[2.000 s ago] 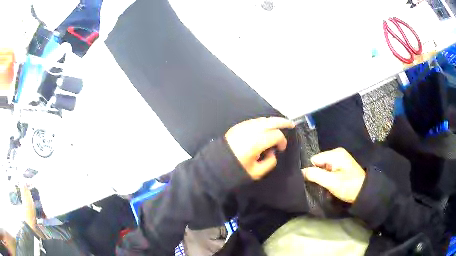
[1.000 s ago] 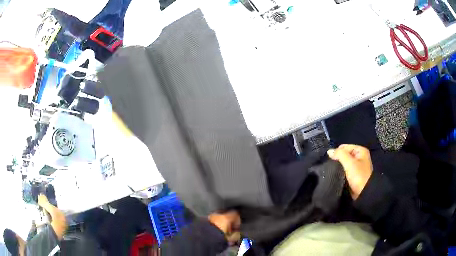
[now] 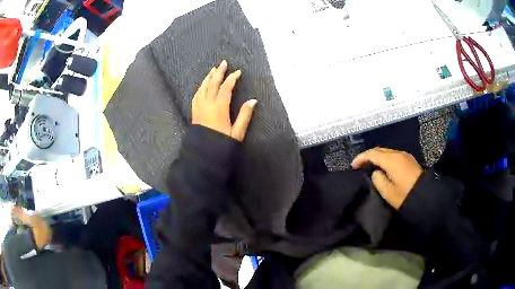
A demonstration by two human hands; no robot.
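Observation:
A large dark grey fabric panel with a fine ribbed face (image 3: 254, 152) lies on the white table and hangs over its front edge onto my lap. A seam line runs down its upper part. My left hand (image 3: 219, 104) lies on the panel, fingers spread, holding nothing. My right hand (image 3: 394, 174) is at my lap on the right, thumb and fingers curled at the dark cloth's edge; whether it grips the cloth is unclear.
Red-handled scissors (image 3: 475, 62) lie at the table's right. A marked ruler strip (image 3: 367, 123) runs along the front edge. A blue basket (image 3: 151, 217) is below the table. Another person's hand (image 3: 35, 226) shows at lower left, below a machine (image 3: 48, 131).
The panel has been turned over from its plain face to its ribbed face and now lies flatter. My left hand has moved from the lap up onto it. My right hand stays near the lap.

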